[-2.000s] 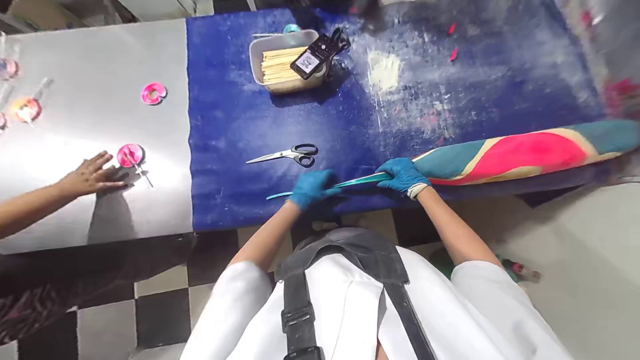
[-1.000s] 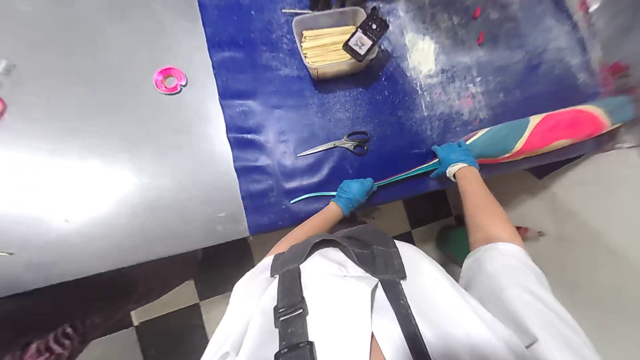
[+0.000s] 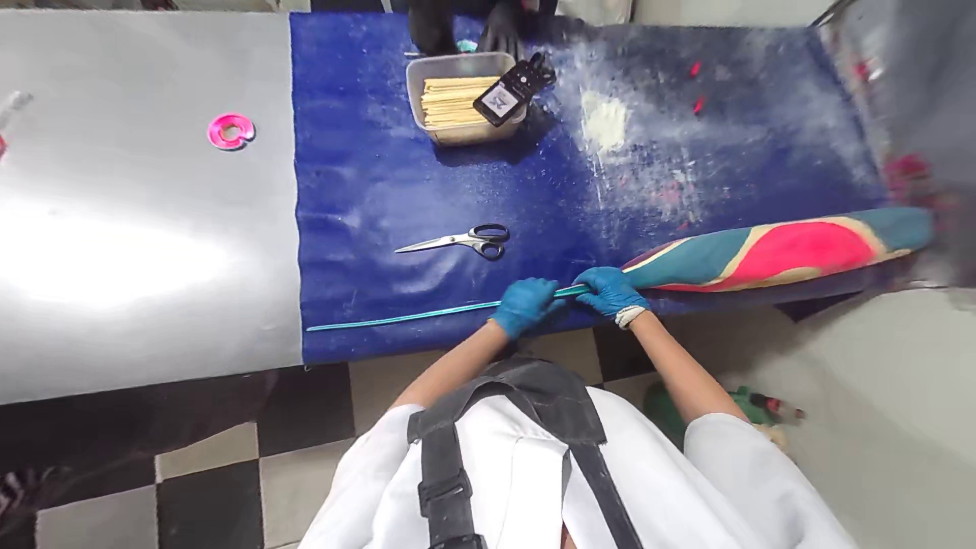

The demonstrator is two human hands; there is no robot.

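A thick, tapering roll of soft, candy-like material (image 3: 808, 252), teal, pink and cream, lies along the front right of the blue table cover. My right hand (image 3: 610, 293), in a blue glove, grips its narrow end. My left hand (image 3: 526, 306), gloved in blue too, is closed around the thin part just to the left. From it a thin teal strand (image 3: 396, 316) runs left across the cover. Black-handled scissors (image 3: 457, 241) rest above the strand, blades pointing left.
A plastic container (image 3: 467, 136) of pale sticks stands at the back, with a black device (image 3: 505, 95) leaning on its rim. A coiled pink piece (image 3: 231, 132) lies on the metal table (image 3: 152, 183). Another person's dark-gloved hand (image 3: 502, 32) is behind the container. White powder (image 3: 605, 120) marks the cover.
The teal strand reaching left from my left hand has become much longer. Dark-gloved hands have appeared behind the container. The other person's hand at the left table is out of view.
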